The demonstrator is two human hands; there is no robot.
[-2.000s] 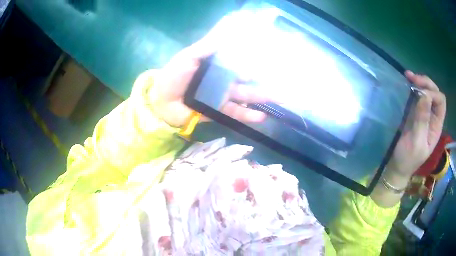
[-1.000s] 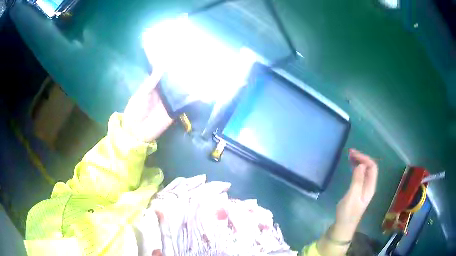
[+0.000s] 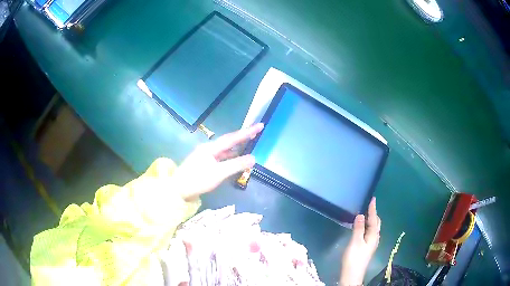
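Note:
A grey-blue screen [image 3: 330, 156] with a black border lies on a white sheet [image 3: 260, 100] in the middle of the green bench. A short orange-gold flex cable [image 3: 244, 177] sticks out at its lower left. My left hand [image 3: 215, 162] has its fingertips on the screen's left edge, thumb and fingers spread. My right hand [image 3: 360, 240] holds the lower right corner with its fingertips. A see-through panel [image 3: 204, 70] with a black border lies apart at the upper left, its own flex cable [image 3: 206, 132] at its lower corner.
A red tape dispenser [image 3: 452, 228] with a yellow roll stands at the right. A yellow strip [image 3: 395, 248] and black crumpled plastic [image 3: 400, 275] are at the near right edge. Stacked panels [image 3: 67, 11] are at the far left. A white round object [image 3: 428, 8] is at the far right.
The clear panel has left my hands and lies on the bench at the upper left. Both hands have come to the screen's edges, the left moving right and the right moving left.

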